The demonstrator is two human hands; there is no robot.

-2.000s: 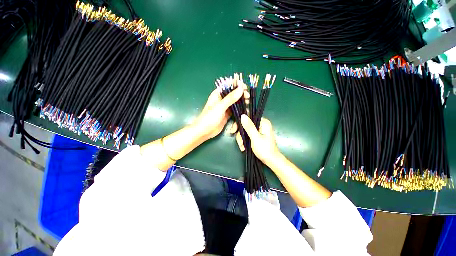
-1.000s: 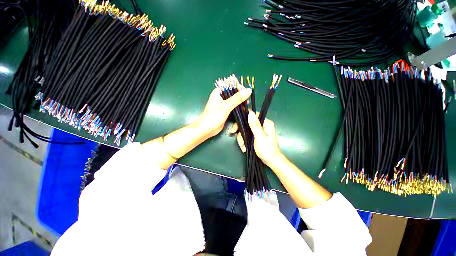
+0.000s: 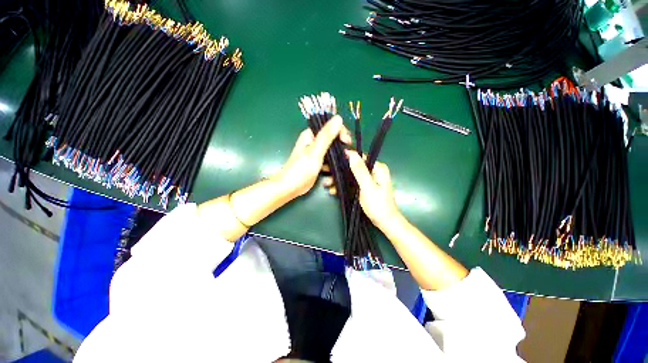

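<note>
A bundle of black cables (image 3: 348, 191) is held upright in both hands over the bench's near edge. Its upper wire tips look whitish with some gold; its lower tips are white-blue. My left hand (image 3: 310, 157) is closed round the upper left part of the bundle, thumb across it. My right hand (image 3: 373, 191) grips the bundle lower on its right side. One cable stands apart in the middle, and one or two lean right above my right hand. The fingers behind the bundle are partly hidden.
The left cable stack (image 3: 142, 103) and right cable stack (image 3: 558, 170) lie flat on the green bench (image 3: 277, 42). Loose long cables (image 3: 483, 39) lie behind. A thin grey strip (image 3: 435, 120) and a single cable (image 3: 470, 198) lie left of the right stack. A blue bin (image 3: 89, 262) is below.
Cables that stood at the middle and right of the fan have joined the left group, leaving fewer apart. My left hand and that group's tips are slightly higher.
</note>
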